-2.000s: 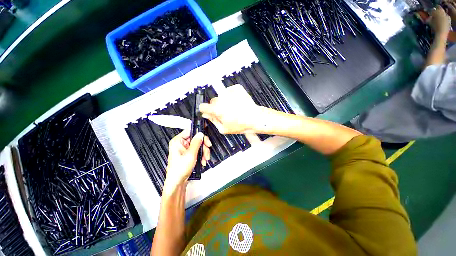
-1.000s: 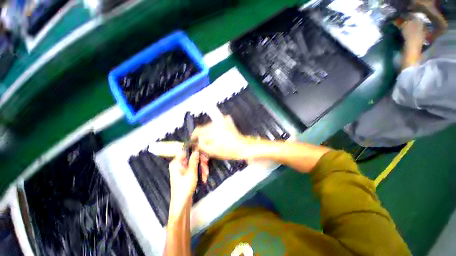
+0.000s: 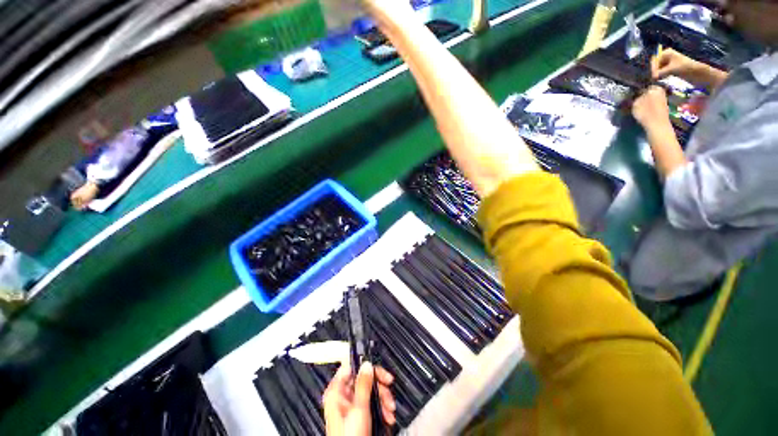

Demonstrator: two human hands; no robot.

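My left hand (image 3: 348,407) is at the bottom middle, gripping a long black housing (image 3: 357,319) that is held over the row of housings (image 3: 411,334). The row lies on a white sheet (image 3: 235,375). A smooth white elongated tool (image 3: 317,352) lies across the housings, left of the held one. Its right end is by my left hand. My right forearm reaches up to the top edge of the picture; the hand itself is cut off by that edge.
A blue bin (image 3: 368,228) of small black parts stands beyond the sheet. Black trays of parts are at left (image 3: 192,351) and right (image 3: 589,180), the right one partly behind my arm. A person in grey (image 3: 717,187) works at right.
My right hand has left the housing and gone up out of the picture. My left hand still holds the housing. The view has tilted up, showing the line opposite.
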